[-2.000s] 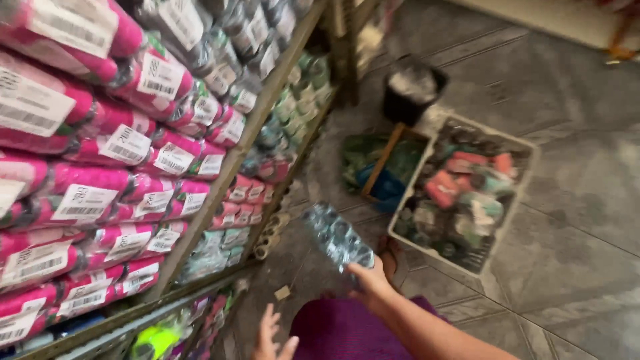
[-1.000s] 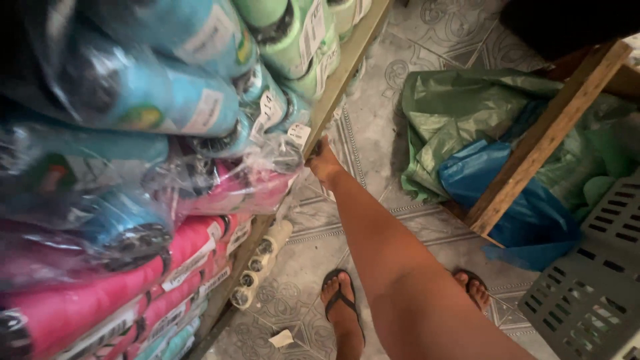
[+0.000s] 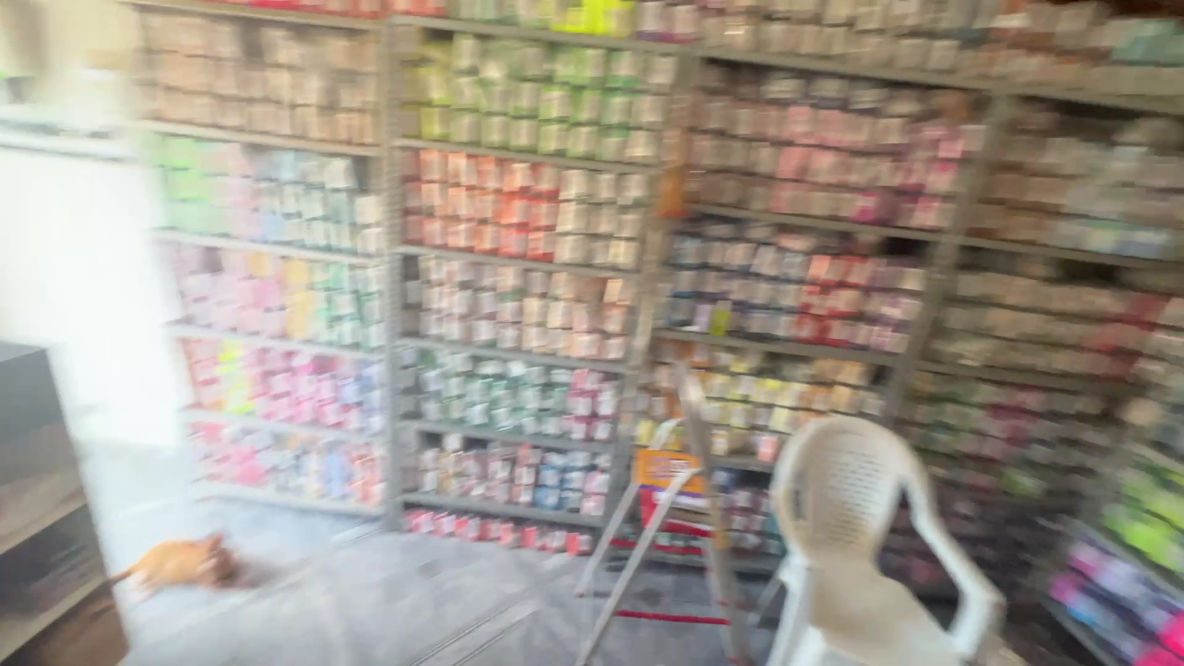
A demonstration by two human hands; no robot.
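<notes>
Neither my left hand nor my right hand shows in the head view now, so what they hold or touch is hidden. The view is blurred. Tall metal shelves (image 3: 513, 259) carry many packed rows of small labelled packs in many colours, among them orange-red packs (image 3: 481, 203) and green packs (image 3: 555, 106). More bright packs (image 3: 1147, 518) stand on shelving at the right edge.
A white plastic armchair (image 3: 832, 490) stands at the lower right, beside a metal stepladder (image 3: 708, 518) with red treads. An orange cat (image 3: 180, 562) is on the tiled floor (image 3: 370, 601) at the left. A dark shelf unit (image 3: 42, 481) fills the left edge.
The view has swung up from the floor and nearby shelf to the wall of shelves. The right arm, seen reaching to the shelf one second ago, is out of view.
</notes>
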